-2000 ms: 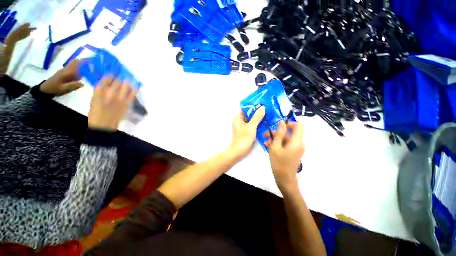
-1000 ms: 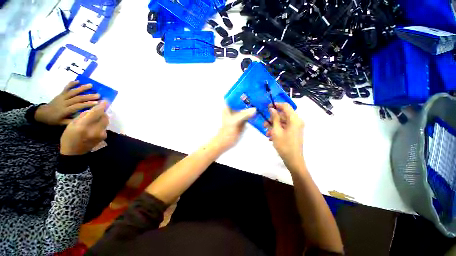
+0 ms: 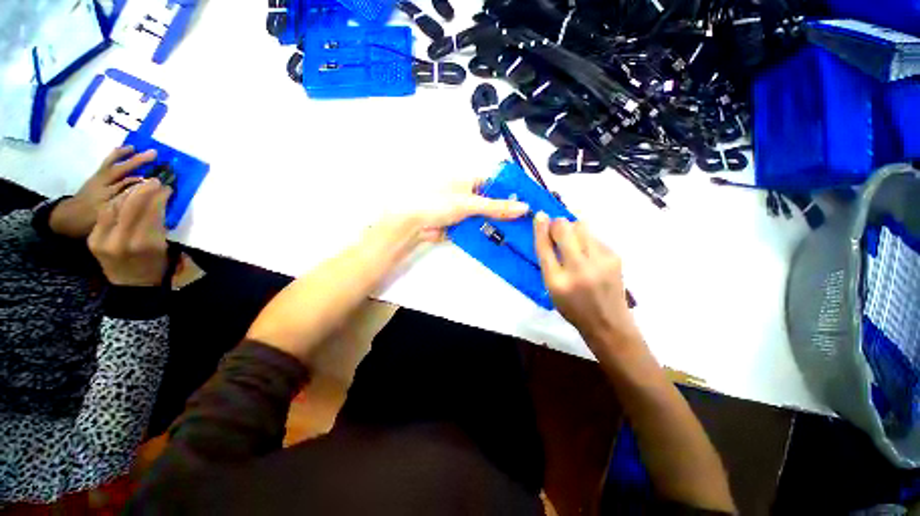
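A blue blister tray (image 3: pixel 501 256) is tilted between my hands above the table's near part. One silver plug of a black USB cable (image 3: pixel 491 233) lies on the tray, and its black lead runs under my right fingers. My left hand (image 3: pixel 459 209) holds the tray's upper left side, its thumb reaching across to the middle. My right hand (image 3: pixel 580 264) has its fingertips pressed together at the tray's middle, on the cable. The second plug is hidden by my fingertips. A bit of black shows past my right wrist.
A tangled black cable pile (image 3: pixel 605 81) lies ahead on the white table (image 3: pixel 706 302). Filled blue trays (image 3: pixel 358 81) lie ahead left. Blue stacks (image 3: pixel 812 121) and a grey basket (image 3: pixel 827 292) stand at the right. A neighbouring person's hands (image 3: pixel 131 227) work on a blue tray at the left.
My left thumb has moved inward over the tray's middle, beside my right fingertips. The upper plug, seen before, is now covered. The neighbour's hands have shifted left in the view.
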